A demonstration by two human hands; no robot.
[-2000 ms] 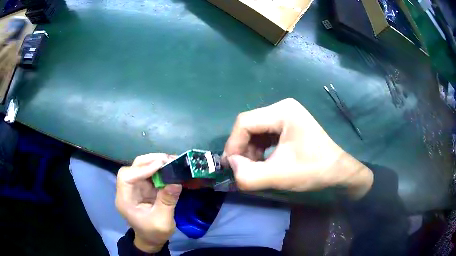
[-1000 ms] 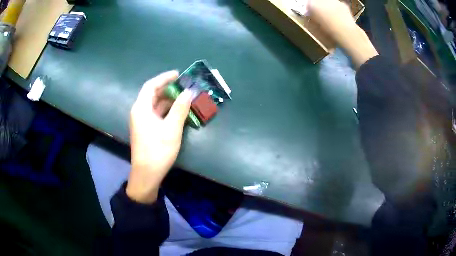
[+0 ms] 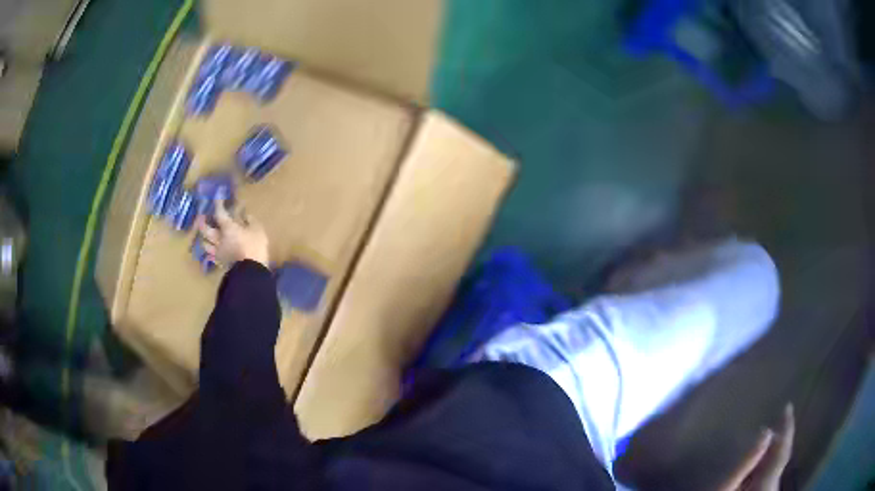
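Observation:
A large open carton [image 3: 437, 240] fills the left half of the blurred view. Several dark blue-grey modules [image 3: 261, 152] with pale stripes lie inside, mostly along its far left side and upper left corner. My left hand [image 3: 232, 240] reaches deep into the carton, its fingertips at a module [image 3: 214, 190]; blur hides whether it grips it. Another dark module [image 3: 301, 286] lies to the right of my left wrist. My right hand [image 3: 768, 458] is cut off at the bottom right edge, with only some fingers showing; whether it holds anything cannot be seen.
The carton's flap [image 3: 336, 43] stands open at the top. A green floor [image 3: 576, 144] with a yellow line [image 3: 120, 144] surrounds the carton. Blue objects [image 3: 662, 29] are at the upper right. My light-trousered leg [image 3: 662, 326] lies right of the carton.
The view has swung from the bench to the carton. My left hand has left the circuit board, which is out of view, and is now inside the carton. My right hand is away from the shallow tray.

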